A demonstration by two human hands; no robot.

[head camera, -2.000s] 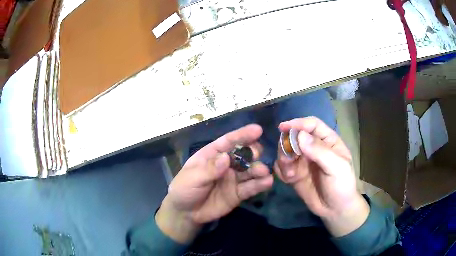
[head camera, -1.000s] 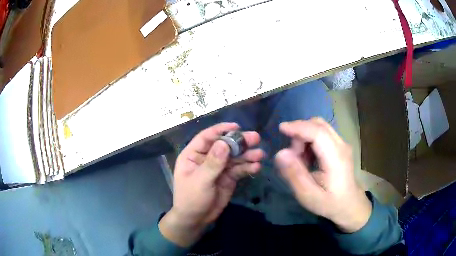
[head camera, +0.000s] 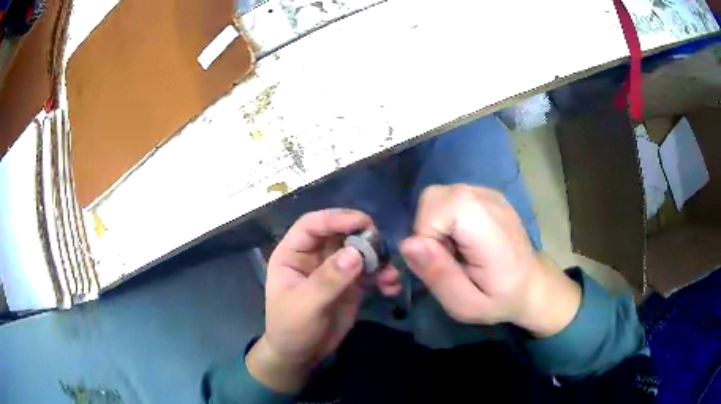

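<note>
My left hand (head camera: 316, 292) holds the small metal bobbin case (head camera: 366, 251) between thumb and fingers, with the pale round face of the bobbin showing at its open side. My right hand (head camera: 474, 260) is just to the right of it, fingers curled and thumb towards the bobbin case. Whether thread is pinched in it cannot be made out. Both hands are in front of the table edge, above my lap. A tan-brown leather panel (head camera: 150, 87) with a white label (head camera: 217, 47) lies brown side up on the table.
White-backed panels (head camera: 22, 225) with fuzzy brown edges stand at the table's left end. The white worn table (head camera: 340, 102) has its front edge running diagonally behind the hands. A red strip (head camera: 632, 71) hangs over the edge at right. An open cardboard box (head camera: 605, 197) is below right.
The bobbin has passed from my right hand into the bobbin case in my left. My right hand has since curled closed and come nearer the case. The view has shifted slightly.
</note>
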